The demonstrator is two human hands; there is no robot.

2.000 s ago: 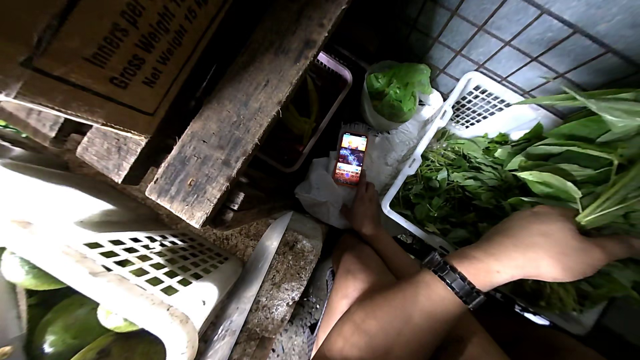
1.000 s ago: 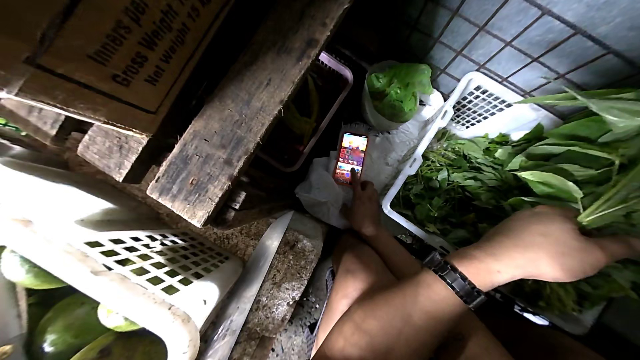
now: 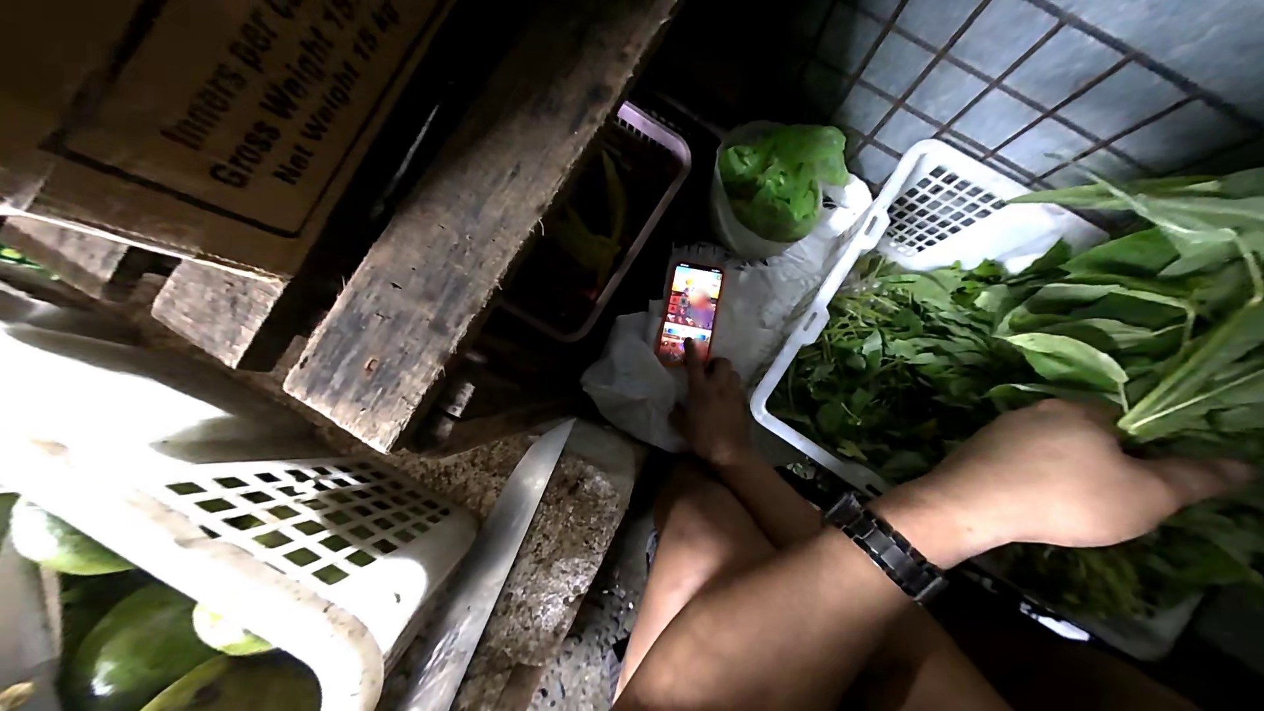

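My left hand [image 3: 1066, 479], with a dark link watch on the wrist, reaches across to the right and is closed around the stems of a bunch of leafy greens [image 3: 1071, 360]. The bunch lies over a white plastic crate [image 3: 790, 360] filled with more greens. My right hand [image 3: 716, 410] comes from beneath the left forearm, its index fingertip on the lower part of a lit smartphone [image 3: 689, 311]. The phone rests on white plastic bags [image 3: 632, 370], and no fingers wrap around it. Part of my left hand's fingers is hidden.
A long knife blade [image 3: 504, 563] leans beside a white basket [image 3: 286, 523] holding green fruit. Above are a wooden pallet board [image 3: 474, 217] and a printed cardboard box [image 3: 227, 128]. A pink-rimmed crate [image 3: 657, 227] and a tub with a green bag [image 3: 785, 183] stand behind the phone.
The right index fingertip has moved from the phone's bottom edge up onto its screen, and the picture on the screen has changed. My left hand has stayed on the stems.
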